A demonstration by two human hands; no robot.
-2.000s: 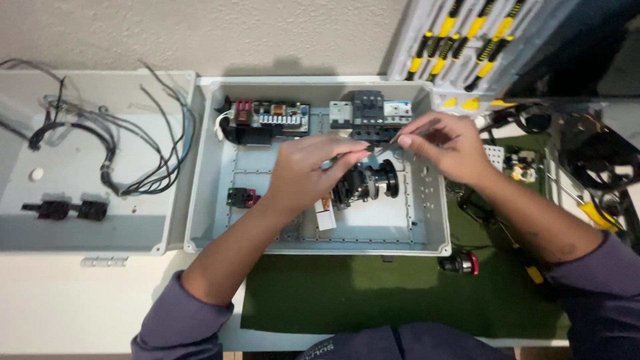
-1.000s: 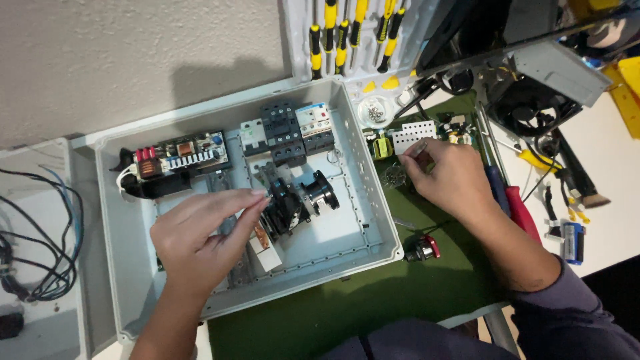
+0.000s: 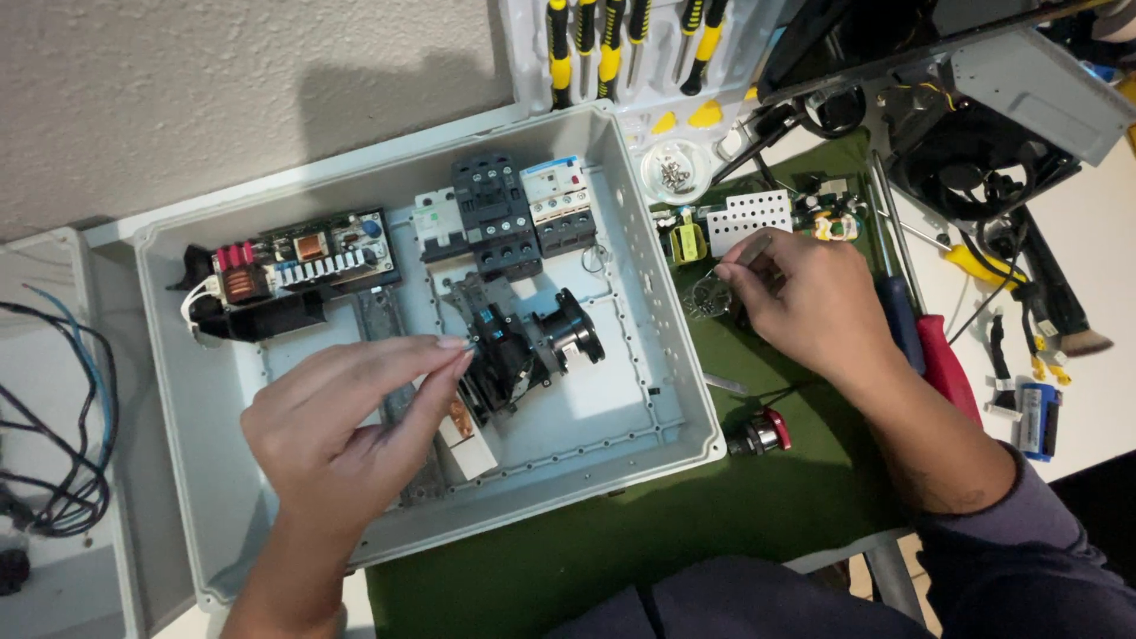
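Note:
My left hand (image 3: 355, 426) is raised over the grey plastic enclosure (image 3: 710, 435), thumb and forefinger pinched together; whether something tiny sits between them is unclear. Just beyond those fingertips lies a black lens assembly (image 3: 515, 342). My right hand (image 3: 799, 302) pinches a slim metal tool (image 3: 754, 250), perhaps tweezers, above a small clear dish (image 3: 707, 297) on the green mat (image 3: 532, 577). Inside the enclosure are a circuit board (image 3: 302, 257) at the left and a black contactor (image 3: 495, 213) beside an overload relay (image 3: 559, 204) at the back.
A round dish of screws (image 3: 676, 171) stands behind my right hand. Yellow-black screwdrivers (image 3: 610, 49) rest in a tray at the back. Red (image 3: 945, 368) and blue (image 3: 901, 319) handled tools, a brush (image 3: 1056, 293) and a black fan (image 3: 985, 169) lie at right. Cables (image 3: 62, 444) fill the left box.
My hands were close together over the enclosure; they have moved apart, the right one to the small dish on the mat. The view has turned and shifted to the right.

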